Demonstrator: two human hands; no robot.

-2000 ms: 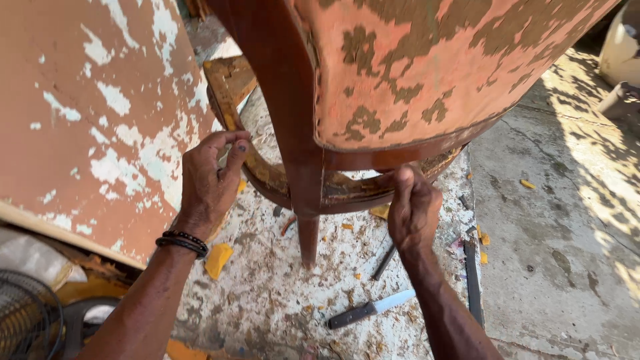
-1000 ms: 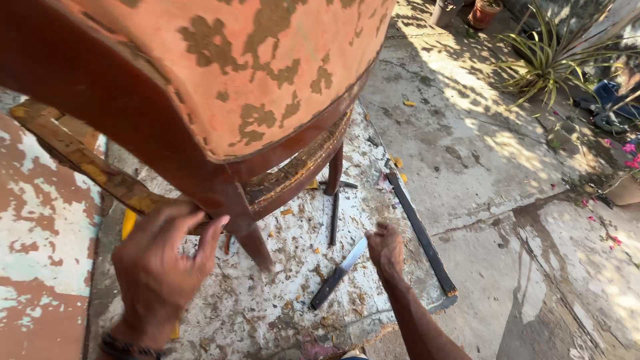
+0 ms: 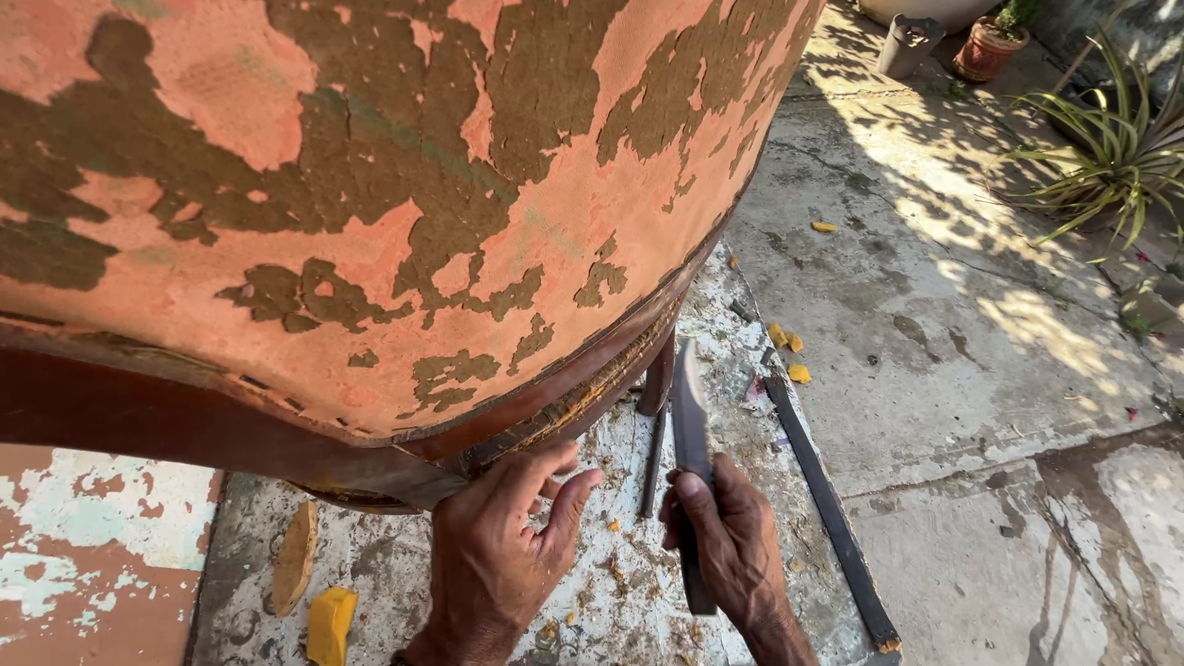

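Observation:
A chair with a peeling orange upholstered back (image 3: 518, 231) and a dark reddish-brown wooden frame (image 3: 213, 398) fills the upper left. My right hand (image 3: 731, 546) grips a knife (image 3: 690, 416) by its dark handle, the blade pointing up and away, to the right of a chair leg (image 3: 657, 375). My left hand (image 3: 509, 546) is at the lower corner of the frame, fingers apart and slightly curled, with nothing seen in it. Whether its fingertips touch the frame I cannot tell. Just left of the knife, a thin dark rod (image 3: 653, 462) lies on the paint-spattered board.
The spattered board (image 3: 592, 610) bears debris and yellow foam pieces (image 3: 330, 624). A black strip (image 3: 832, 518) runs along its right edge. A peeling painted panel (image 3: 102, 546) is at lower left. Potted plants (image 3: 990, 48) and a spiky plant (image 3: 1110, 139) stand on the concrete beyond.
The knife, lying on the board in both earlier frames, is now in my right hand. My left hand remains near the frame's lower corner. The view has shifted closer to the chair back.

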